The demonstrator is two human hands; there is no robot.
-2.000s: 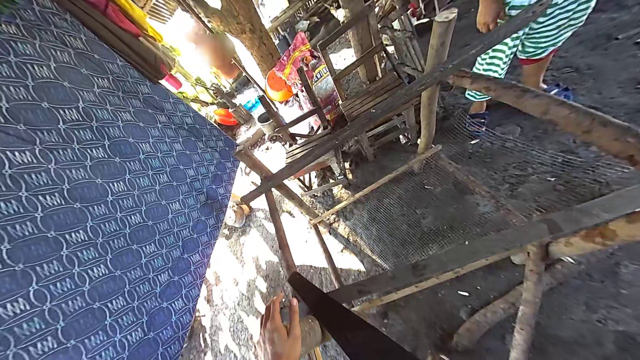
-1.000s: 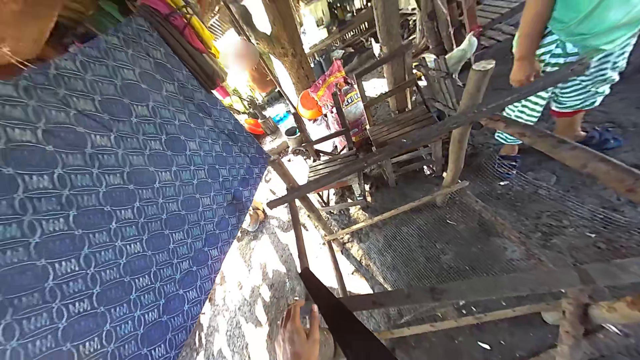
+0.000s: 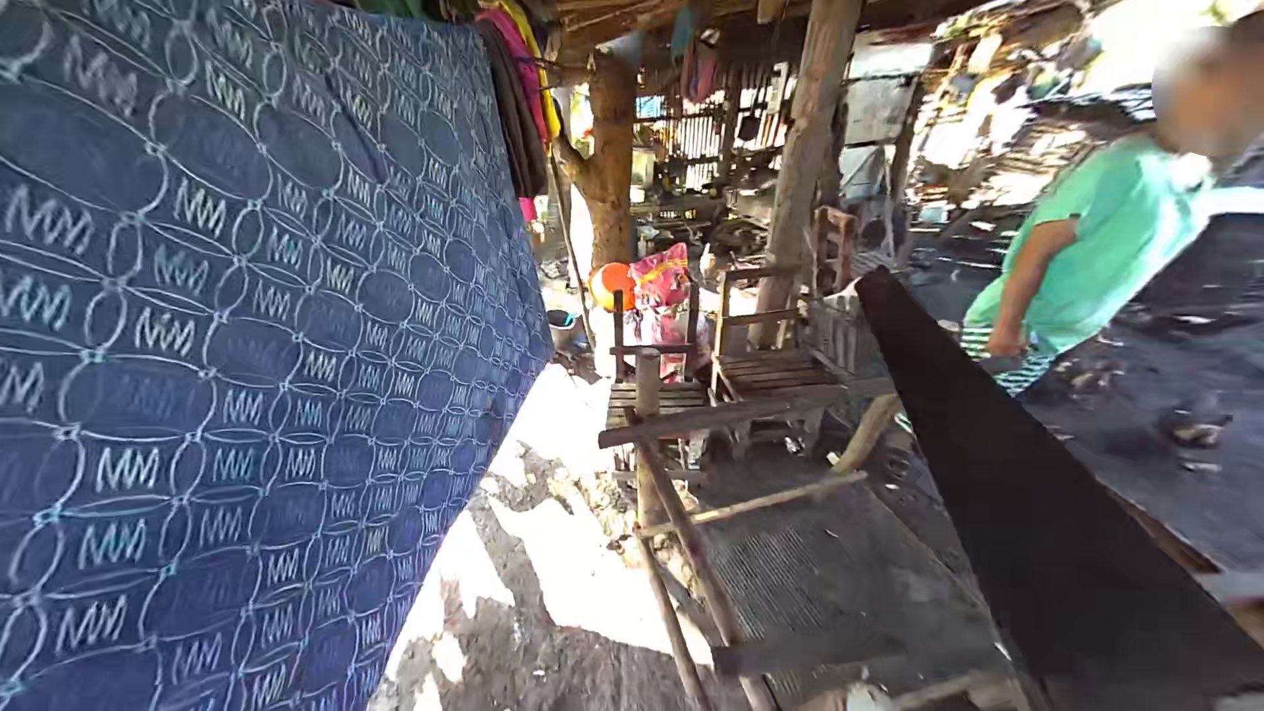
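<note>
Neither my left hand nor my right hand shows in the head view now. A long, flat, dark bar point(image 3: 1027, 464), its material not plain, reaches from the lower right corner up toward the middle right; whatever holds its near end is out of view. Behind and below it stands a rough frame of wooden poles and boards point(image 3: 741, 410), with a mesh panel point(image 3: 775, 583) low inside it. A large blue patterned cloth point(image 3: 276, 326) hangs along the left side.
Slatted wooden chairs point(image 3: 775, 370) stand beyond the frame, near an orange round object point(image 3: 613, 286) and a pink printed bag point(image 3: 660, 276). A tree trunk point(image 3: 614, 158) and a wooden post point(image 3: 805, 148) rise behind. A person in a green shirt point(image 3: 1096, 247) is at the right.
The hand seen at the bottom of both earlier frames has gone out of view. The dark bar now stretches higher and farther right. The view has tilted up.
</note>
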